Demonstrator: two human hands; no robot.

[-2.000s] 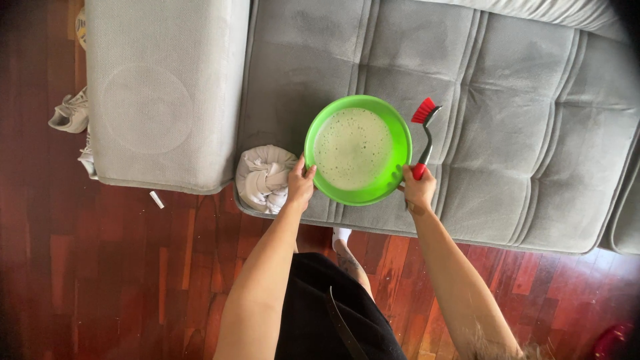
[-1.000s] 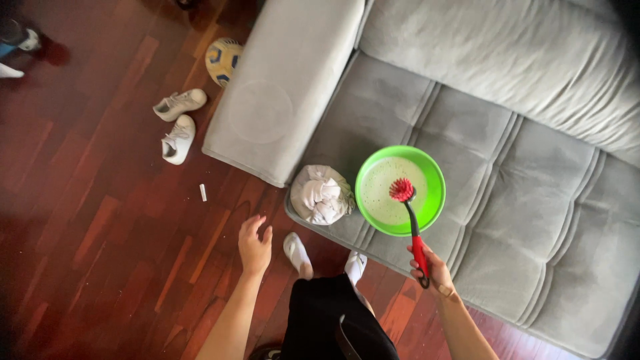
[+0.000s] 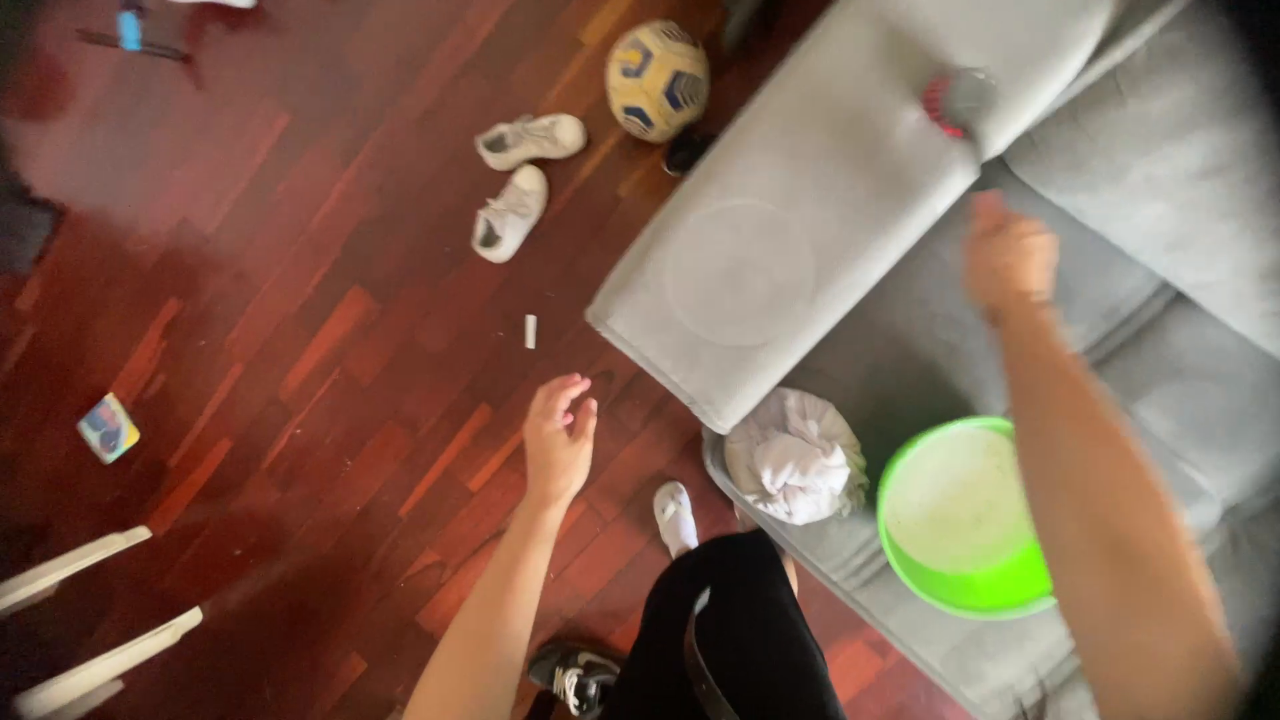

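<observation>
My right hand (image 3: pixel 1012 250) is closed on the handle of a dish brush (image 3: pixel 950 105) with red bristles, blurred by motion over the inner side of the grey sofa armrest. Beneath my right forearm, a green plastic basin (image 3: pixel 985 595) holding a whitish, foamy liquid rests on the sofa seat; the forearm hides its right side. A bundled white cloth (image 3: pixel 795 455) lies on the seat between the basin and the armrest. My left hand (image 3: pixel 560 440) hangs above the wooden floor with its fingers apart and nothing in it.
The sofa armrest (image 3: pixel 740 275) juts out left of the seat. White sneakers (image 3: pixel 512 212), a soccer ball (image 3: pixel 657 82), a small white strip (image 3: pixel 531 331) and a colourful card-like item (image 3: pixel 109 428) are on the floor. Two pale bars (image 3: pixel 110 665) show at lower left.
My right hand has moved with the brush from above the basin to beside the armrest. My left hand, on the basin's rim two seconds ago, has let go. The view has swung left.
</observation>
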